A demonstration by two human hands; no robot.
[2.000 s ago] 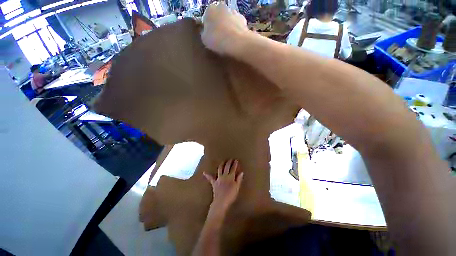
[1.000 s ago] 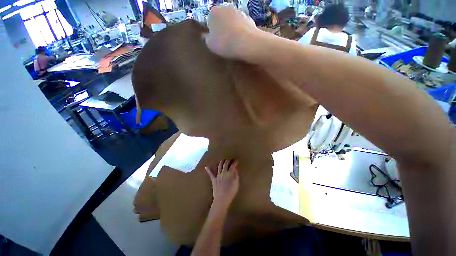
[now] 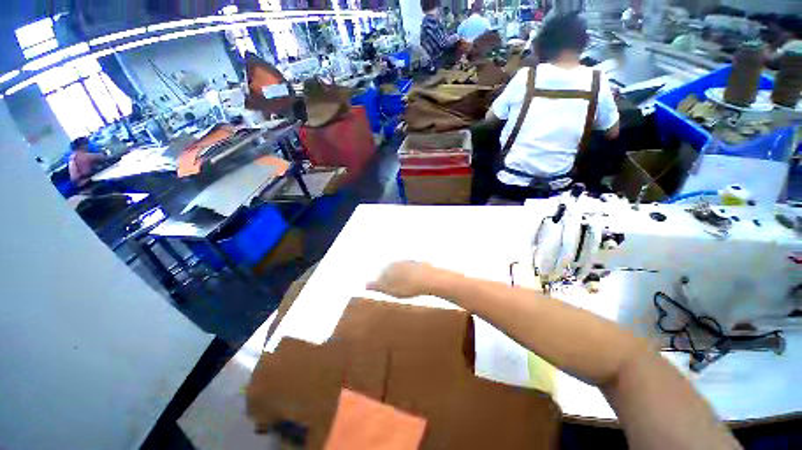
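The brown panel (image 3: 413,352) lies spread over the near part of the white tabletop, with a seam or slit line in its middle. An orange piece (image 3: 378,424) lies on it at the bottom edge of the view. My right hand (image 3: 406,279) reaches in from the right, just beyond the panel's far edge, over the white table (image 3: 431,233). Its fingers are blurred, and whether they grip anything cannot be told. My left hand is not in view.
A white sewing machine (image 3: 677,242) stands at the right, with dark snips or a cord (image 3: 695,330) before it. A yellow strip (image 3: 541,373) shows beside the panel. A person in a white shirt (image 3: 550,123) sits beyond the table. A blue bin (image 3: 686,105) is at the back right.
The raised panel has come down onto the table and the orange piece now shows. My right hand has moved down from the top. My left hand has left the view.
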